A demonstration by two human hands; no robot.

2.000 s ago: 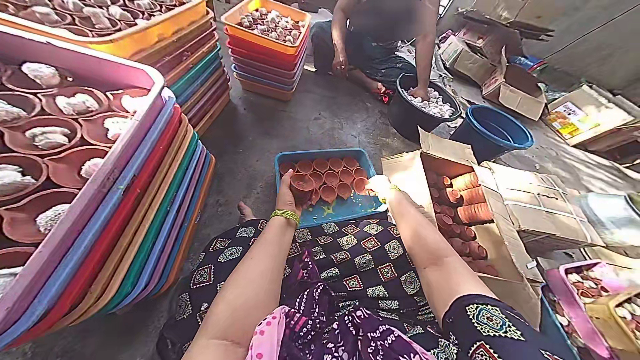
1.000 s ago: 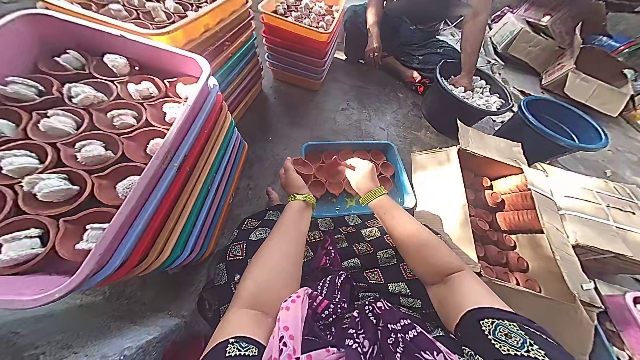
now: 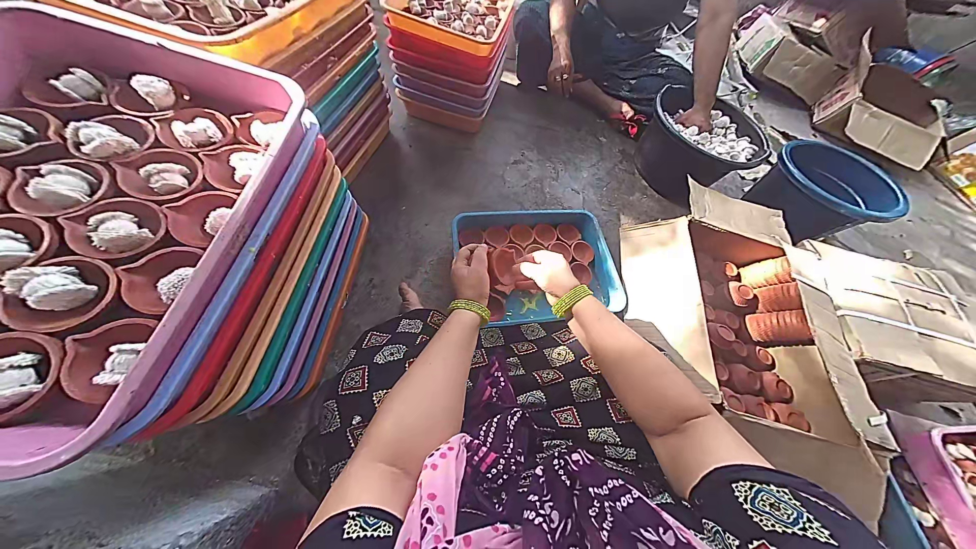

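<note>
A blue plastic tray (image 3: 611, 284) lies on the floor in front of my lap, with rows of small clay lamps (image 3: 544, 234) inside it. Over its near left part is my left hand (image 3: 470, 272), its fingers at the edge of a clay lamp (image 3: 504, 264) that is tilted up. My right hand (image 3: 548, 272) is at the other side of that lamp, fingertips bent inward and partly blurred. Whether the right hand grips this lamp or another piece is not clear. Part of the tray's patterned bottom shows below the hands. Both wrists wear yellow-green bangles.
Stacked coloured trays with a pink one (image 3: 282, 91) on top, holding clay lamps with white contents, stand at left; another stack (image 3: 450, 69) stands behind. At right are an open cardboard box (image 3: 823, 381) of stacked clay lamps and a blue tub (image 3: 842, 183). Another person reaches into a dark tub (image 3: 663, 164).
My right hand has moved from the tray's right edge to beside my left hand, over the lamps. The view has shifted, showing more of the left stack.
</note>
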